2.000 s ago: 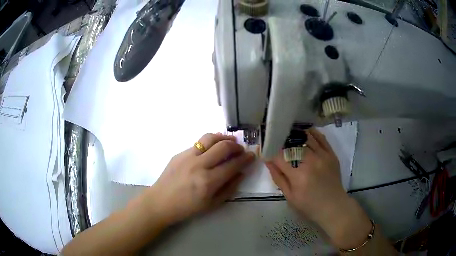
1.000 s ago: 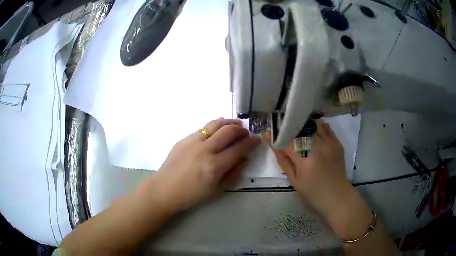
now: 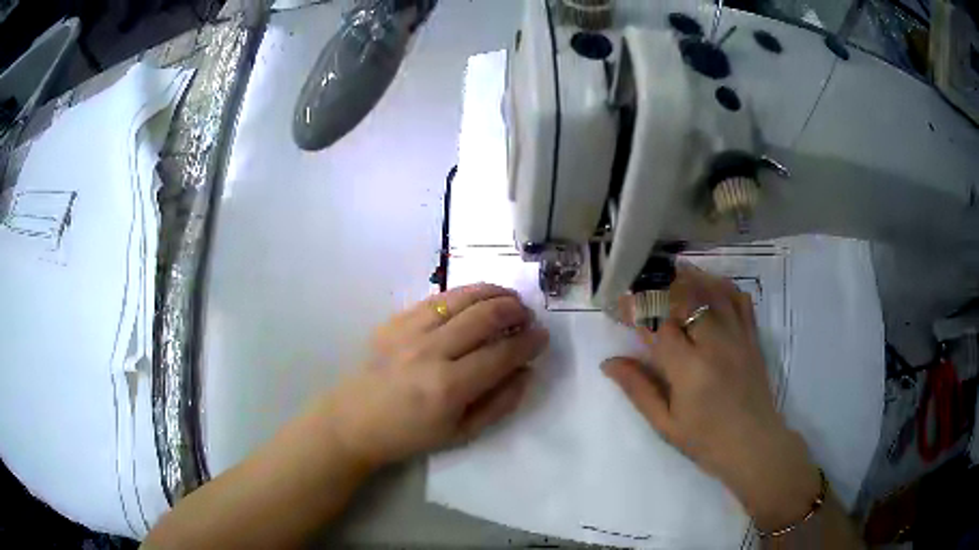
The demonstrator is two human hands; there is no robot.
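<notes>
A white marked cloth panel [image 3: 515, 451] lies under the presser foot [image 3: 560, 277] of the sewing machine [image 3: 687, 140]. Dark lines run across it beside the foot, and a drawn shape shows at right. My left hand [image 3: 456, 371], with a gold ring, is on the panel just left of the foot, fingers curled together at the cloth. My right hand [image 3: 714, 376] lies on the panel right of the foot, thumb apart from the fingers. The tension knob partly covers its fingertips. The needle tip cannot be made out.
A stack of white panels [image 3: 75, 312] lies at left, beyond a shiny wrapped edge [image 3: 183, 322]. A grey oval lamp [image 3: 354, 86] hangs at upper left. Red-handled scissors [image 3: 939, 408] lie at far right.
The large white cloth left of the foot is gone from there. A marked panel now extends toward me and right under the foot. My right hand's thumb has moved away from the foot.
</notes>
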